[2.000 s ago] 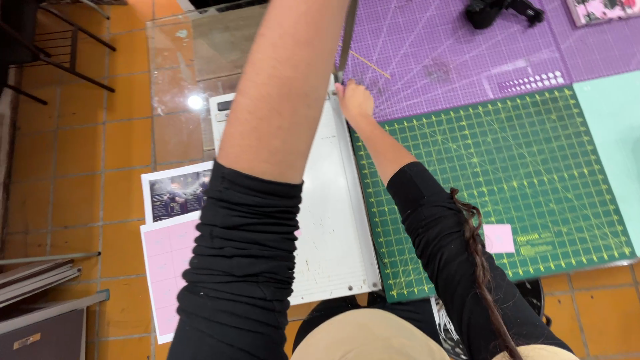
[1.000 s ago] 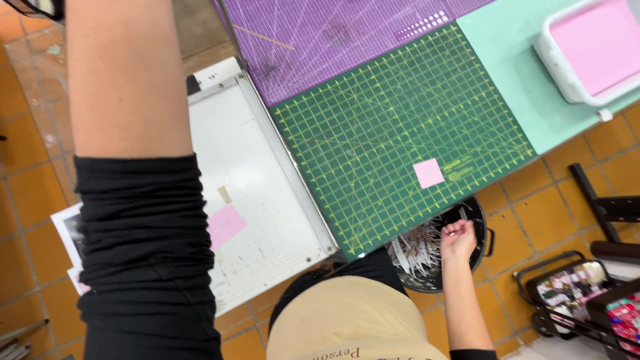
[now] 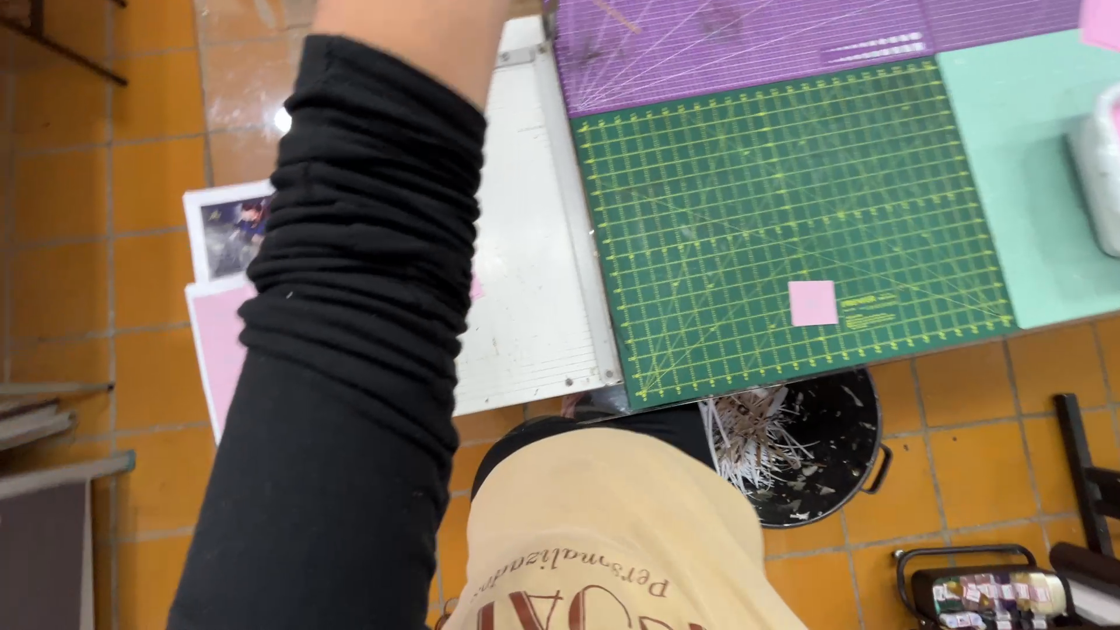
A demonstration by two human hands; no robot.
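My left forearm in a black sleeve point(image 3: 359, 289) crosses the white bed of a paper trimmer point(image 3: 529, 227); the hand at its end lies beyond the top edge. My right hand is out of view too. Partly behind the sleeve, a bit of pink paper point(image 3: 477, 284) shows on the trimmer bed. A small pink paper square point(image 3: 813, 303) lies near the front of the green cutting mat point(image 3: 752, 192), right of the trimmer. Pink paper point(image 3: 1102, 22) shows at the top right corner. What either hand touches is hidden.
Below the mat's front edge stands a round black container point(image 3: 840, 472) with paper strips. A purple mat point(image 3: 700, 44) adjoins behind, a mint surface point(image 3: 1015, 157) with a white tray point(image 3: 1104, 166) on the right. Left are a printed photo sheet point(image 3: 197, 232) and a pink sheet point(image 3: 214, 350).
My right hand, over the black container a second ago, has left the view. It was at the top of the trimmer two seconds ago. The view has shifted.
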